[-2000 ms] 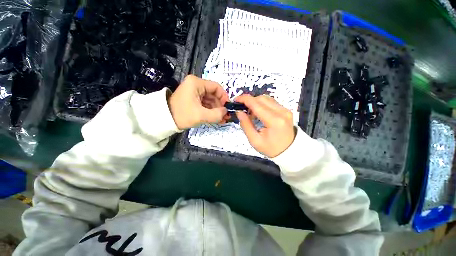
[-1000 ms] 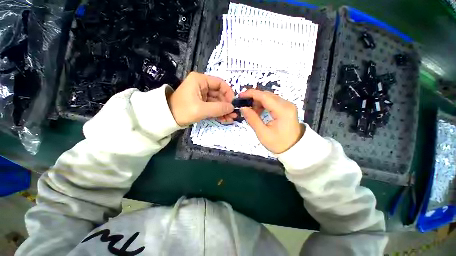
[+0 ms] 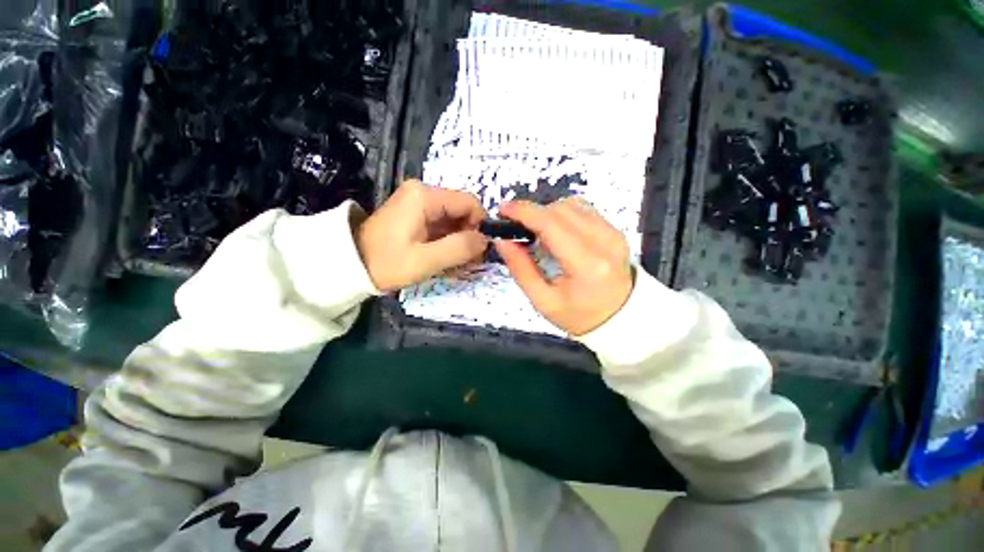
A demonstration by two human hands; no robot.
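Note:
A small black plastic housing [image 3: 507, 231] is held between the fingertips of both hands, over the lower part of the middle tray [image 3: 674, 162]. A thin bright spot shows along its lower side. My left hand [image 3: 423, 239] grips its left end and my right hand [image 3: 574, 259] grips its right end. White pieces [image 3: 561, 92] lie in rows at the top of the middle tray and scattered lower down. Small dark parts [image 3: 545, 192] lie among them, partly hidden by my hands. Whether an insert is between my fingertips is too small to tell.
The left tray [image 3: 264, 129] is full of black parts. A clear plastic bag [image 3: 92, 162] lies far left. The right tray [image 3: 831, 313] holds a pile of black units [image 3: 775, 205]. Blue-handled pliers or cutters [image 3: 860, 423] and a blue-rimmed bin [image 3: 950, 458] are at the far right.
The black housing has turned slightly between my fingertips, and its bright lower edge shows again. Both hands stay close together on it. The whole view has shifted slightly.

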